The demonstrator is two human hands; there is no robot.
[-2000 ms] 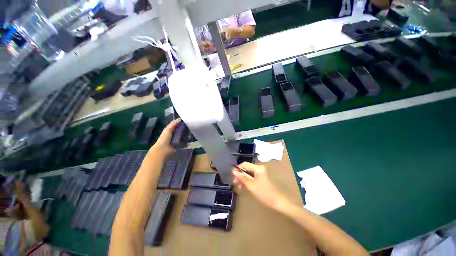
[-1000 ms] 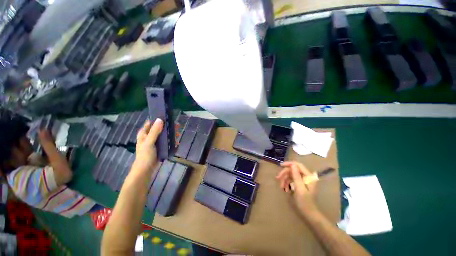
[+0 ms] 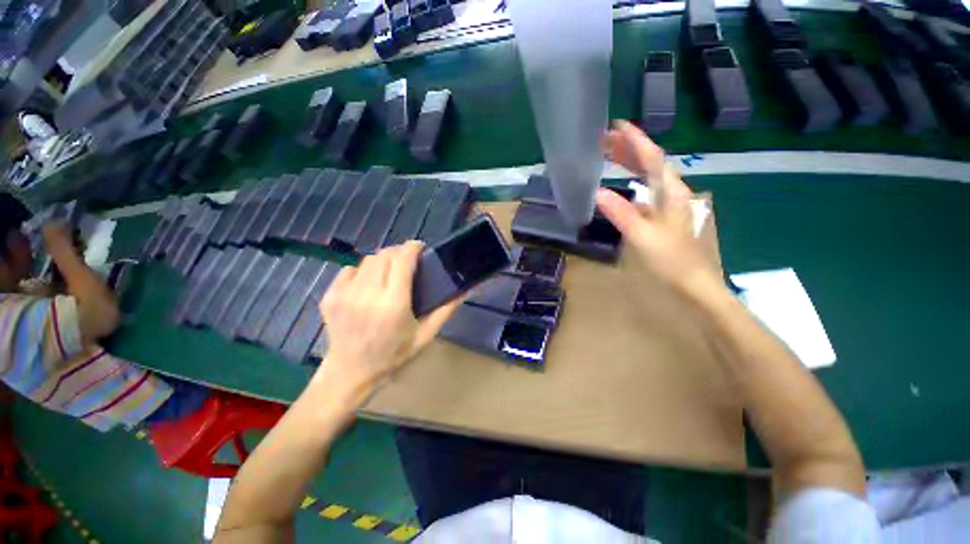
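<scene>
My left hand grips a dark grey device unit above the left part of the cardboard sheet, its glossy black window turned up. My right hand is raised with fingers apart, just right of the hanging protective film. No tool shows in it. The film's lower end touches or hangs just over a unit at the cardboard's upper edge. Several units lie side by side on the cardboard, windows to the right. A white crumpled cloth is partly hidden behind my right hand.
Rows of grey units stand on the bench at left. A green conveyor beyond the bench carries more units. A white paper piece lies at right. A person in a striped shirt works at far left, beside a red stool.
My left hand has come down and right, and its unit is now tilted with the window showing. My right hand has moved up beside the film; the tool seen in it before no longer shows.
</scene>
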